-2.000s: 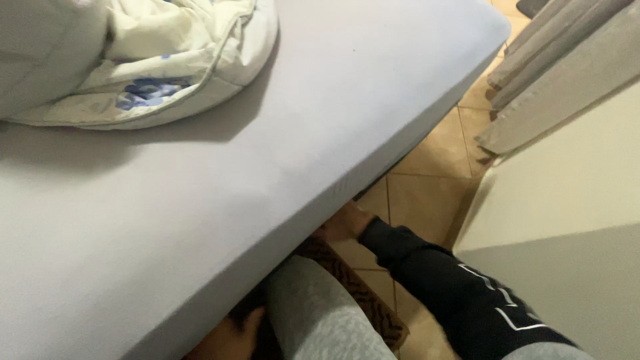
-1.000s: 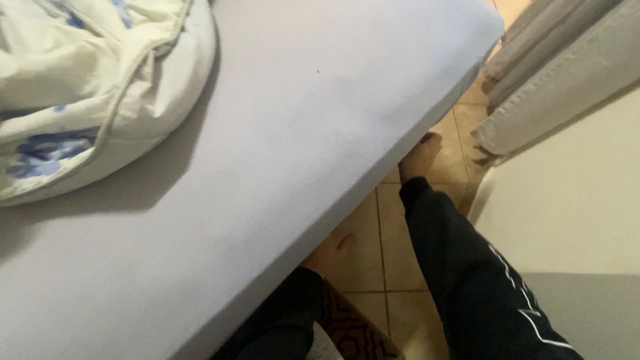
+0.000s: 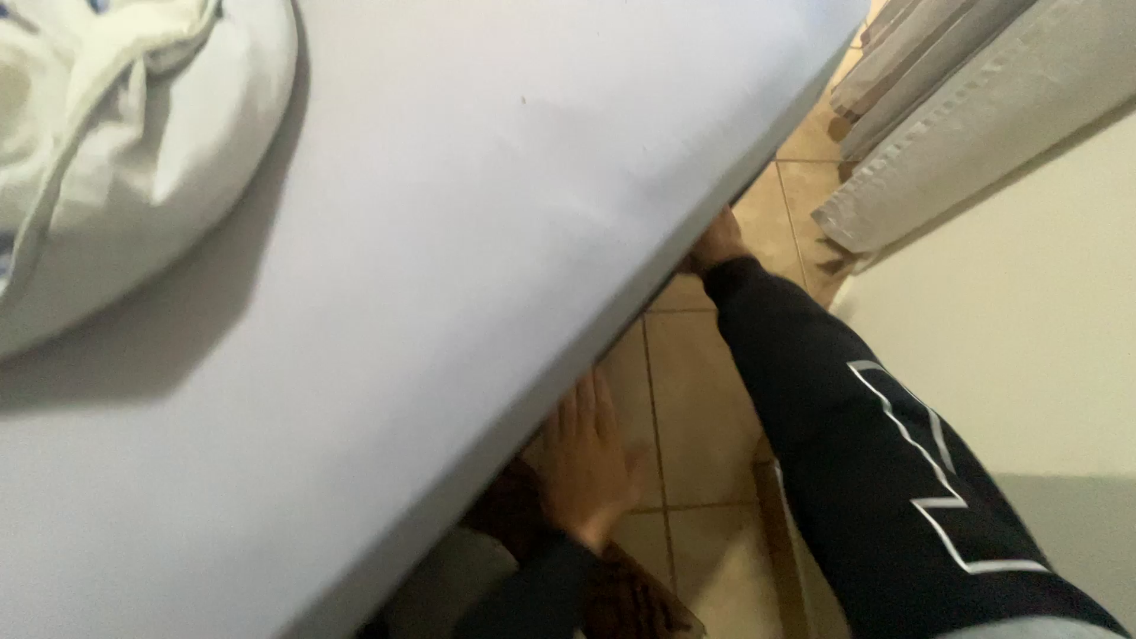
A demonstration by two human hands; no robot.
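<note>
A mattress in a pale grey fitted sheet (image 3: 426,293) fills the left and middle of the view. My left hand (image 3: 586,453) is at its lower side edge, palm flat with the fingers extended and the fingertips against the side or just under it. Farther along the same edge is my right hand (image 3: 717,241), its fingers hidden beneath the mattress side, so its grip cannot be seen. Both arms wear black sleeves; the right one (image 3: 825,399) has a white outline print.
A white quilt with blue print (image 3: 160,177) lies bunched on the bed. Light curtains (image 3: 958,124) hang at the upper right beside a pale wall (image 3: 1029,311). Tiled floor (image 3: 701,399) runs along the bed, with a dark patterned rug (image 3: 635,595) at the bottom.
My left hand has come into clear view at the mattress edge. My right hand, seen over the floor tiles a second ago, is now partly under the mattress side.
</note>
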